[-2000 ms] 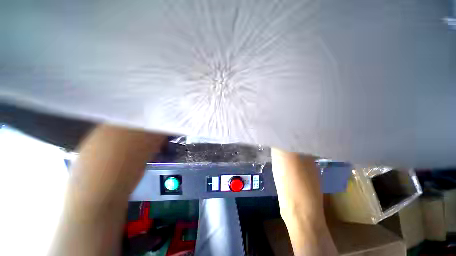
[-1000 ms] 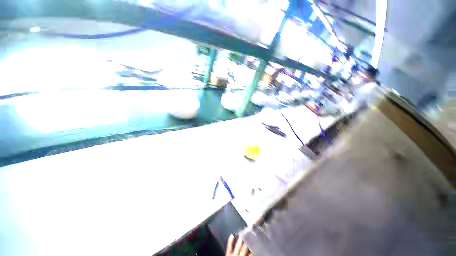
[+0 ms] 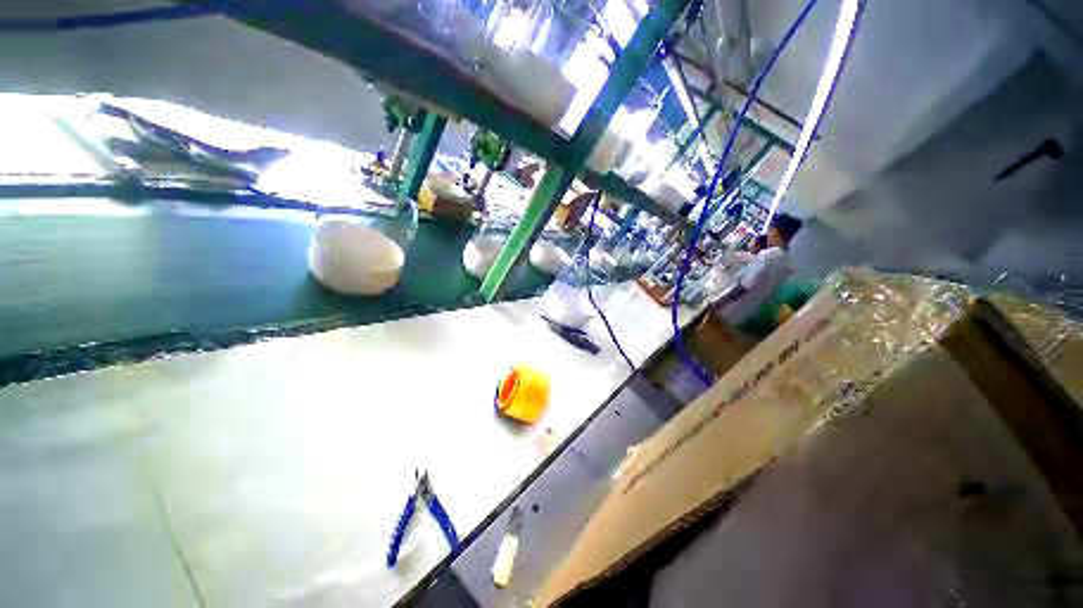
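Observation:
No hand of mine is in view. Nearest in front lies a long white bench (image 3: 273,416). Blue-handled cutters (image 3: 422,518) lie open near its front edge. A pale, slim knife or marker (image 3: 507,549) lies on a grey surface just right of them. A yellow-orange tape roll (image 3: 523,394) sits farther back on the bench. A white round housing (image 3: 355,255) rests on the green conveyor belt (image 3: 178,255) behind the bench.
A cardboard and whitish cover with clear tape (image 3: 736,416) fills the lower right. A green-framed shelf (image 3: 523,232) stands over the belt. A blue hose (image 3: 710,196) hangs at centre right. A person (image 3: 764,271) is farther along the bench.
The view has swung from the green and red buttons to the bench and conveyor. Both forearms showed first, then only some fingers at the bottom edge; now neither hand shows.

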